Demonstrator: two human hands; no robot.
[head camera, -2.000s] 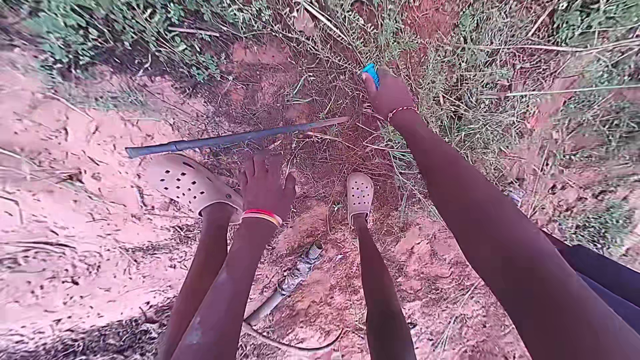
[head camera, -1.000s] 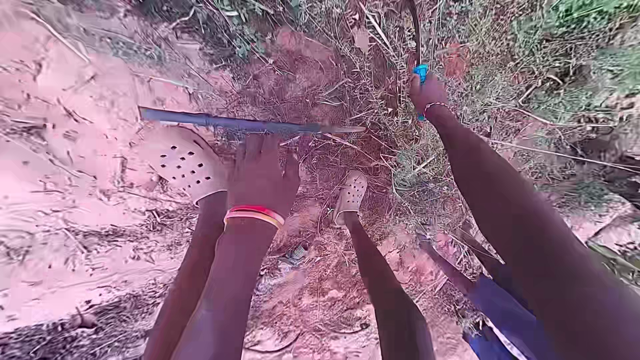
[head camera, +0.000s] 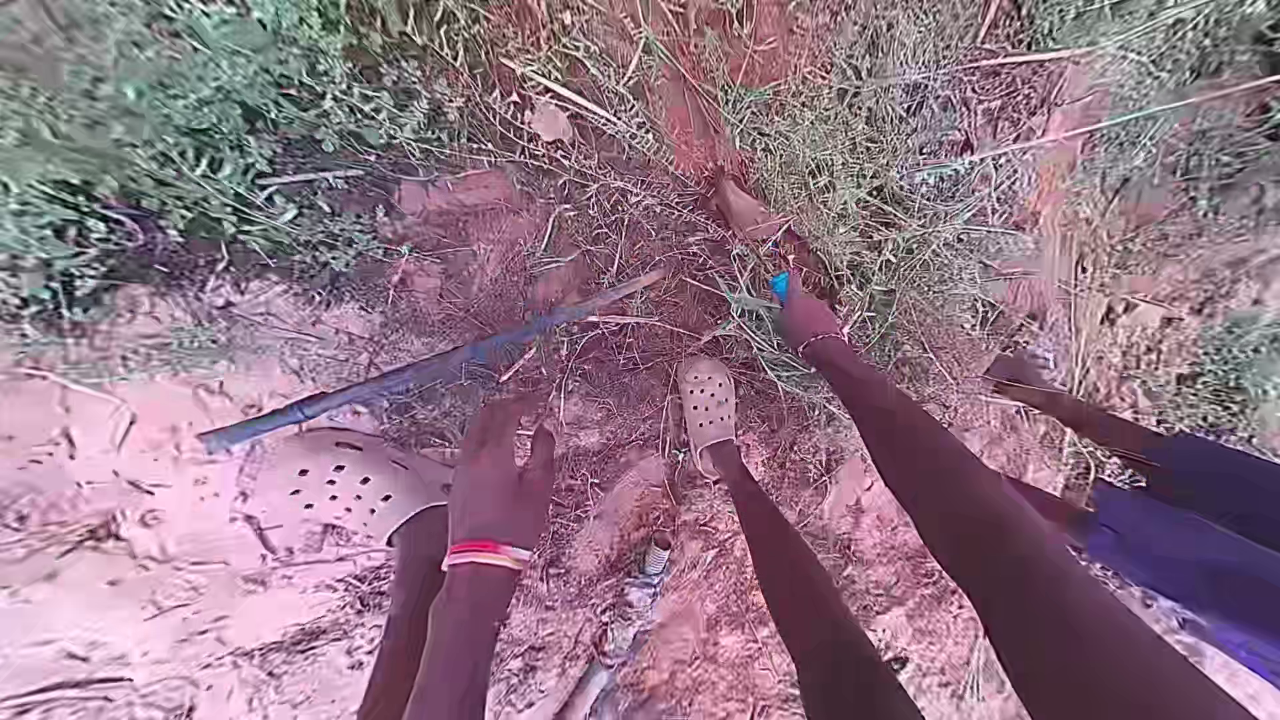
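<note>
My right hand (head camera: 808, 318), right of centre, is closed around the blue handle (head camera: 780, 287) of a tool, low among grass stems. A brown, curved shape lies just beyond the handle; whether it is the tool's blade I cannot tell. My left hand (head camera: 500, 470), with a red and pale band at the wrist, is held palm down with thumb apart and nothing visible in it. Its blurred fingertips are just below a long dark pole (head camera: 430, 372), which lies slanted on the ground; no contact is plain.
My feet wear beige perforated clogs (head camera: 708, 402), the left one beside the pole. A pipe-like piece with a ridged end (head camera: 657, 555) lies between my legs. Green weeds (head camera: 220, 130) grow at upper left, dry grass at upper right. Another person in blue clothing (head camera: 1180, 540) is at right.
My right hand has come down from farther out, closer to my right foot. A dark, thin blade extended above the blue handle one second ago; now it is not plain. My left hand stays near the pole.
</note>
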